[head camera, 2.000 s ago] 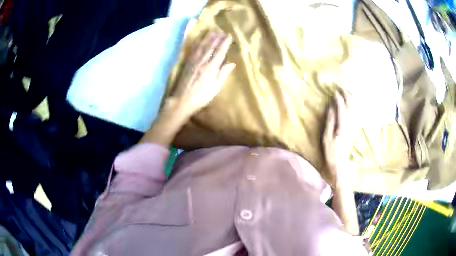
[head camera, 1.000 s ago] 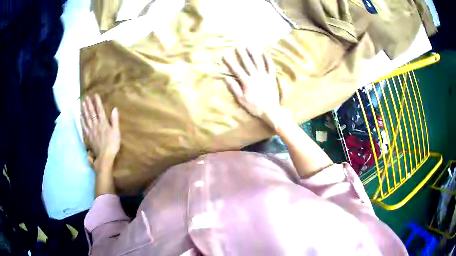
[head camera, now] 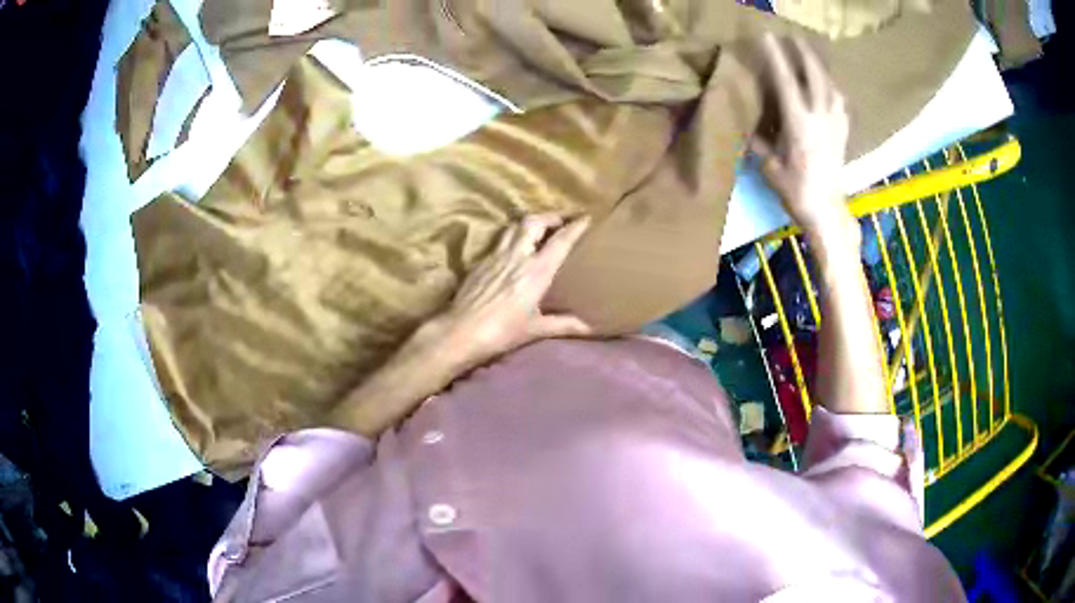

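Observation:
The shiny golden-brown lining (head camera: 318, 259) lies spread and wrinkled on the white-covered table. A matte brown shell fabric (head camera: 660, 253) joins it on the right, at the table's near edge. My left hand (head camera: 513, 283) rests on the cloth where the lining meets the shell fabric, fingers a little bent. My right hand (head camera: 808, 130) is farther right, at the raised fold of matte cloth. Its fingers point away from me and partly cover the cloth's edge; whether they pinch it cannot be told.
A yellow wire basket (head camera: 1008, 430) stands at the right, above the green floor. The white table cover (head camera: 112, 401) shows at the left, with dark cloth beyond it. A small brown and white piece (head camera: 142, 88) lies at the far left. More matte brown cloth (head camera: 884, 88) lies at the far right.
My left hand has moved right, from the left edge of the lining to its right part. My right hand has moved right and away. More matte cloth now shows at the near right.

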